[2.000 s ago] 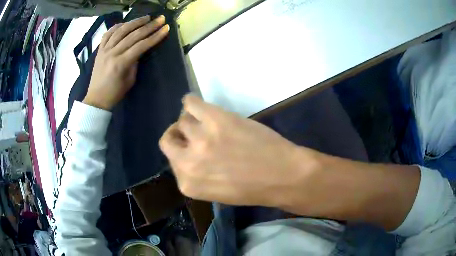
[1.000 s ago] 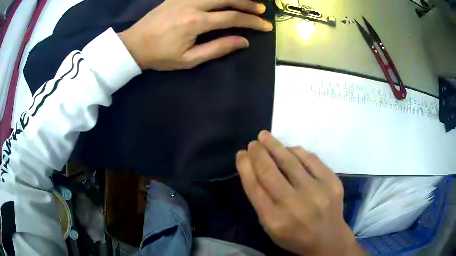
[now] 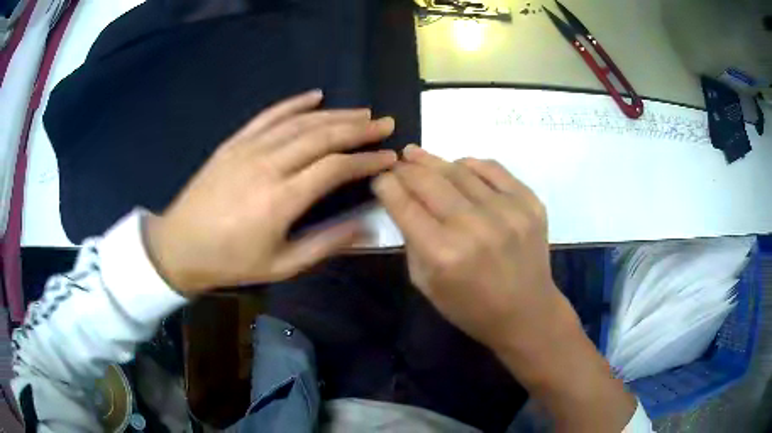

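Observation:
The black bag panel [image 3: 212,76] lies on the white table, its straight right edge running up beside the shiny metal machine parts [image 3: 465,12] at the top. My left hand [image 3: 271,194] lies on the panel's lower part with fingers spread, slightly blurred. My right hand [image 3: 482,228] has its fingers closed at the panel's lower right corner and grips the edge there. The fingertips of both hands are close together. The needle cannot be made out.
Red-handled snips [image 3: 605,63] lie on the machine bed. A printed ruler scale [image 3: 609,123] marks the white tabletop. A small dark piece [image 3: 726,118] is at right. A blue crate [image 3: 719,355] of white pieces stands below the table edge. Red and white strips [image 3: 34,127] hang at left.
My left hand has moved down from the panel's top to near my right hand, which has moved up slightly. The panel's lower edge has moved up onto the table.

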